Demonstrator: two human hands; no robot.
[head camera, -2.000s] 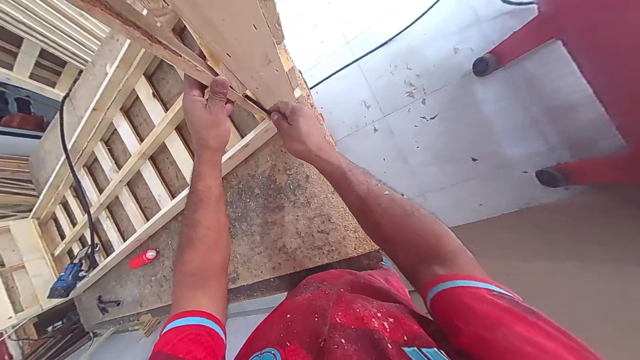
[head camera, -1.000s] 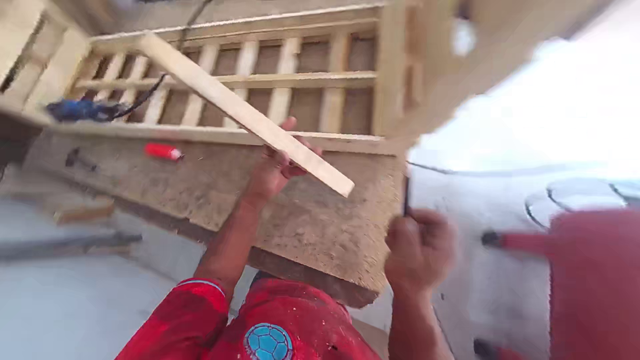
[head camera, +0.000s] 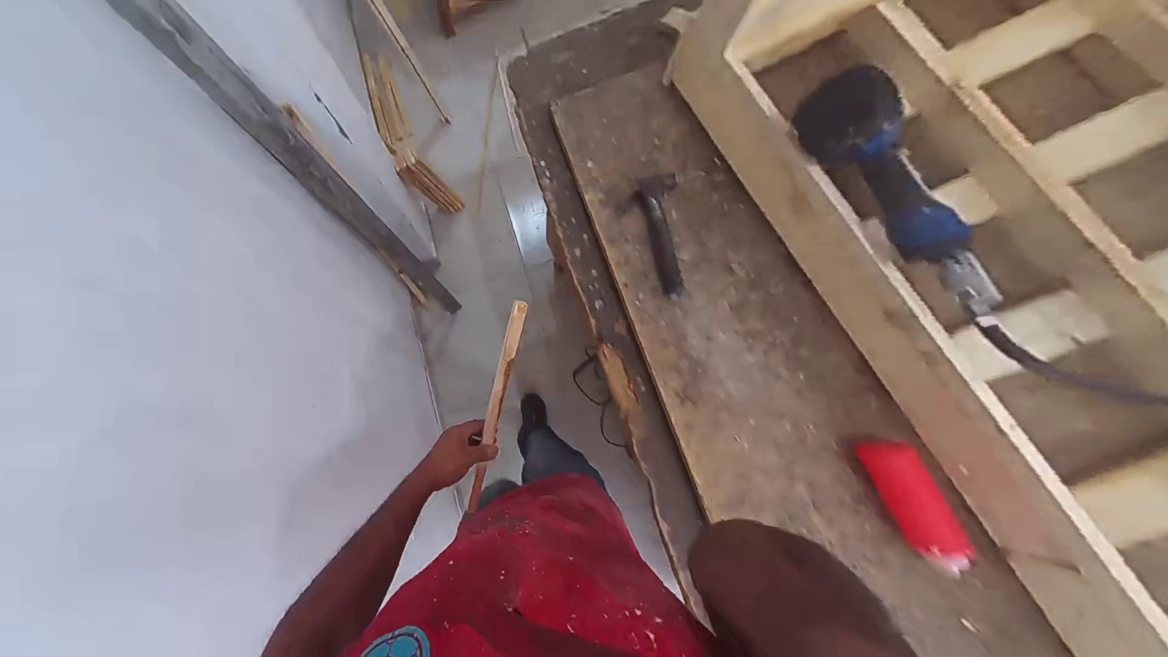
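Observation:
My left hand (head camera: 461, 453) is closed around a short wooden strip (head camera: 504, 379), low beside my body and left of the workbench. The strip points away from me, its far end above the floor. A blurred, rounded part of my right arm shows at the bottom edge, over the bench; the right hand itself cannot be made out. On the bench's worn board (head camera: 748, 365) lie a hammer (head camera: 663, 235) with a dark handle and a red cylindrical object (head camera: 915, 504). A blue corded power tool (head camera: 912, 205), like a grinder or sander, rests on a slatted wooden frame (head camera: 839, 310).
A pale wall (head camera: 182, 365) stands close on the left, with a long grey beam (head camera: 301, 146) along it. Thin wooden strips (head camera: 401, 137) lie farther off on the floor. The bench has a rough, splintered edge (head camera: 620, 374), with a dark cable (head camera: 593, 379) beside it.
The view has swung left toward the floor and wall. My left hand has brought the wooden strip from over the bench to beside it. The right hand, holding a dark slim object before, has left view.

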